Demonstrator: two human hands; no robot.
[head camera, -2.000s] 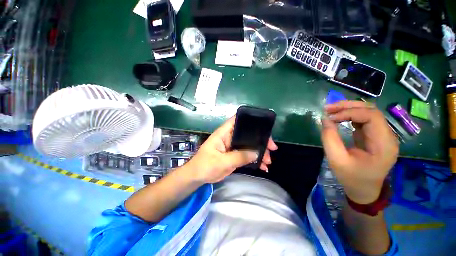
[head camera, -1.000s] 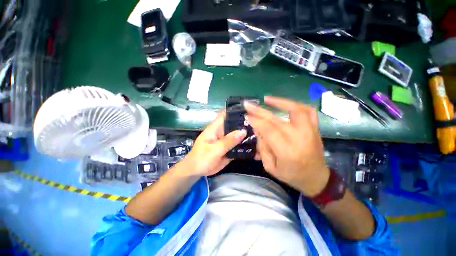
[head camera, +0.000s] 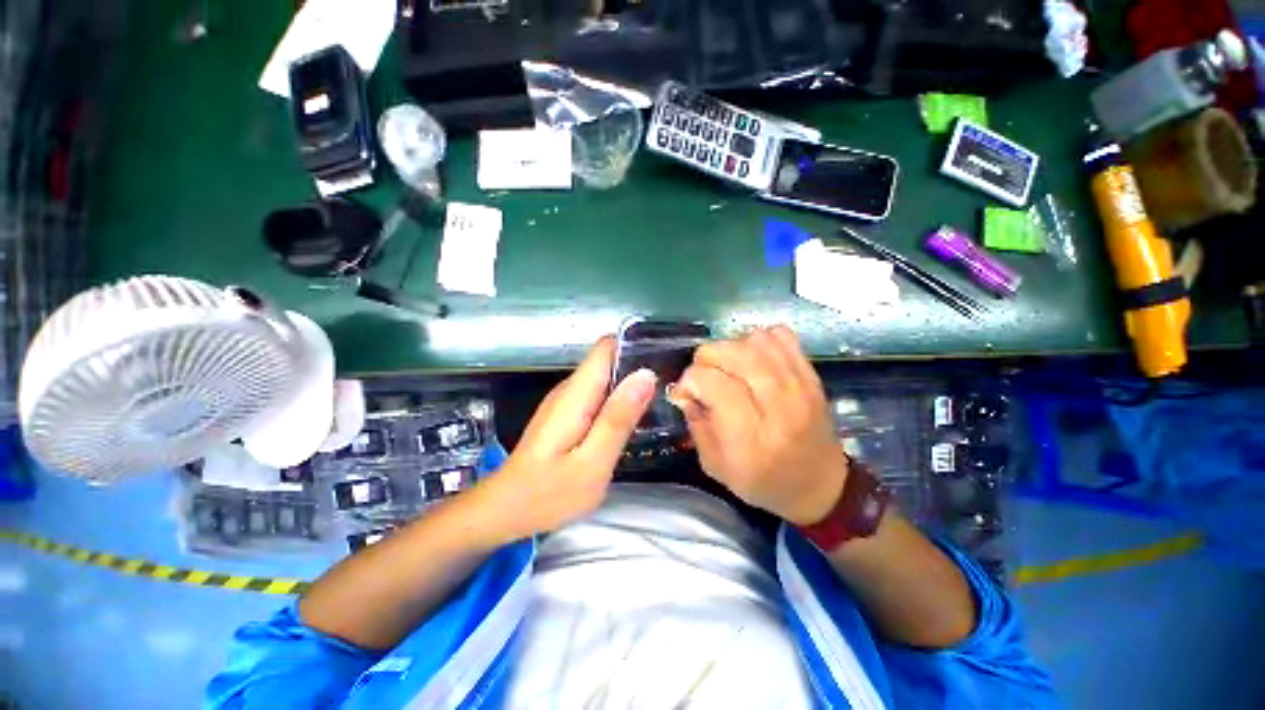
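My left hand holds a small dark phone part by its left side, over my lap at the bench's front edge. The part shows a pale rim at its top left. My right hand is at its right side with fingertips pinched together against it; whether they hold something small cannot be told. The fingers hide much of the part. A folded white wipe lies on the bench to the right, with a blue pick beside it.
Dark tweezers, a purple cylinder and an orange tool lie at the right. An open flip phone lies further back. A white fan stands at the left. Parts trays are below the bench edge.
My right hand has come from the bench's right side to the part; its fingers, spread over the part a second ago, are now drawn together at its right side. The view has shifted.
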